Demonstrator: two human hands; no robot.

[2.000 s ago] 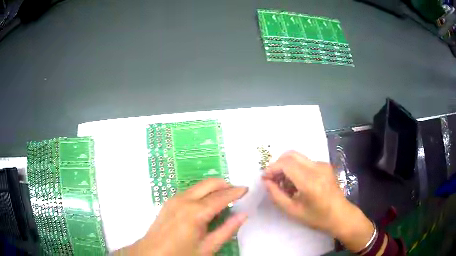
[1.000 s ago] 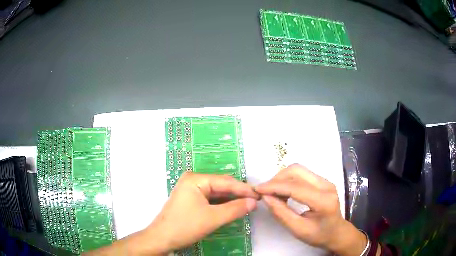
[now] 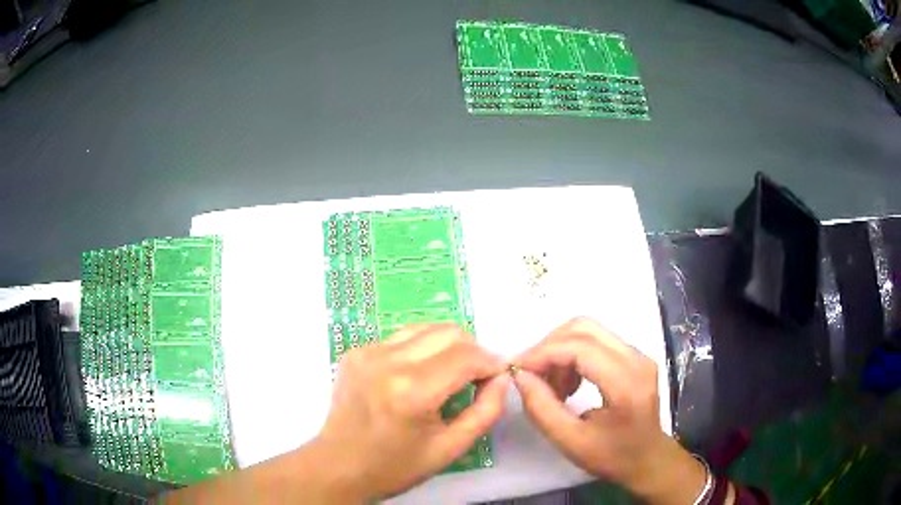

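A green circuit board panel point(image 3: 420, 266) lies upright in the view on a white work sheet point(image 3: 267, 296). My left hand point(image 3: 420, 395) is over the panel's lower part and hides some of it. My right hand point(image 3: 598, 404) is just right of the panel. The thumbs and index fingers of both hands meet at a tiny gold part point(image 3: 512, 370) by the panel's right edge. Which fingertips bear the part is hard to tell. A loose pile of small gold parts point(image 3: 534, 270) lies on the sheet above my right hand.
A fanned stack of green panels point(image 3: 188, 325) lies at the left, with black ribbed trays point(image 3: 30, 370) beyond it. More overlapped panels point(image 3: 553, 69) lie on the dark surface point(image 3: 296, 118) at the back. A tilted black box point(image 3: 780, 252) stands right, near shiny clear plastic point(image 3: 689, 335).
Two seconds ago my hands were apart; my right hand was near the gold pile. Now their fingertips meet around a gold part. The far panels appear further left in the view.
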